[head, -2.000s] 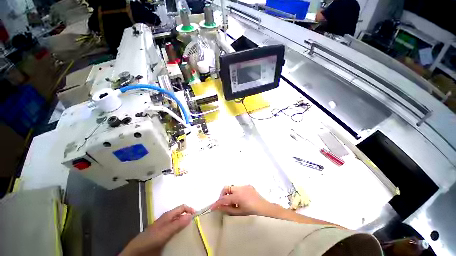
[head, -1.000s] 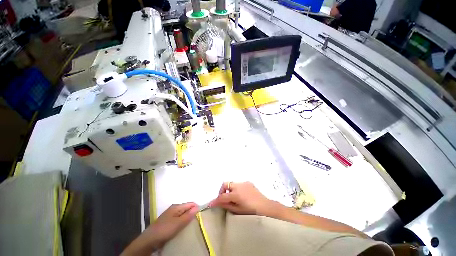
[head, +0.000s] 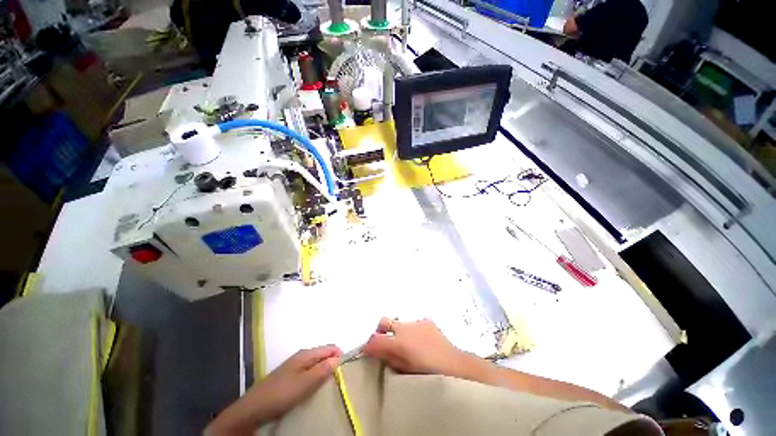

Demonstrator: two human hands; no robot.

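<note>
A beige garment point(head: 476, 400) lies at the bottom of the view, draped over the table's front edge. A bright yellow binding strip point(head: 345, 400) runs down it between my hands. My left hand point(head: 299, 378) pinches the garment's top edge left of the strip. My right hand point(head: 417, 347), with a ring on one finger, pinches the same edge just to the right. A short greyish fold of the edge point(head: 353, 352) shows between the fingertips. The fingertips hide part of the edge.
The white sewing machine head point(head: 208, 234) stands at left, with a touchscreen point(head: 453, 111) behind. A red-handled tool point(head: 577, 271), thread snips point(head: 534, 279) and a black cable point(head: 510, 186) lie at right. Beige pieces point(head: 51, 366) are stacked at left. A person point(head: 606, 30) is at the far right.
The view has shifted, so the machine and screen sit a little differently in the picture. Both hands stay on the garment edge; the gap between the fingertips looks slightly wider than a second ago.
</note>
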